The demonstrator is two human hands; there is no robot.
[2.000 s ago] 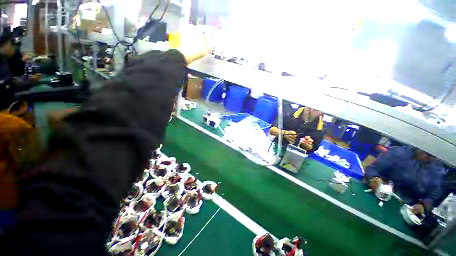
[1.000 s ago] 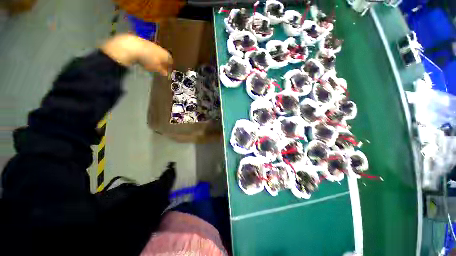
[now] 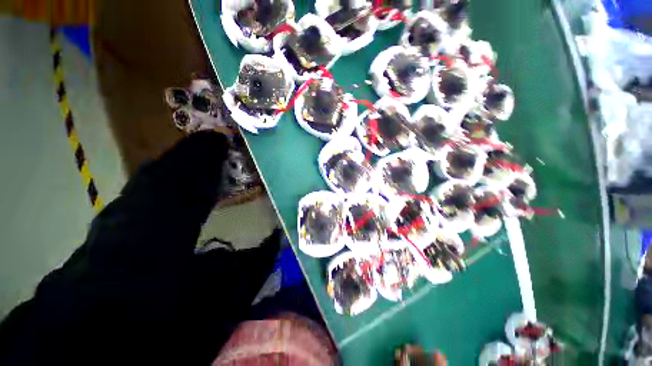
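Note:
Many white camera housings stand in a cluster on the green bench, open backs up, with dark insides and red wires. One at the upper left of the cluster shows a square circuit board. My left arm in a black sleeve reaches into the cardboard box beside the bench. My left hand is hidden beyond the cuff. Units with dark round fronts show in the box by the cuff. A small blurred brown shape at the bottom edge may be fingertips of my right hand.
A few more housings stand at the bottom right, by a white line on the bench. Yellow-black tape runs along the floor at the left. Blurred white items lie beyond the green strip at the right.
The view has swung down from the facing workers to the bench and box, and is now closer. My left arm has come down, and its cuff is now at the box.

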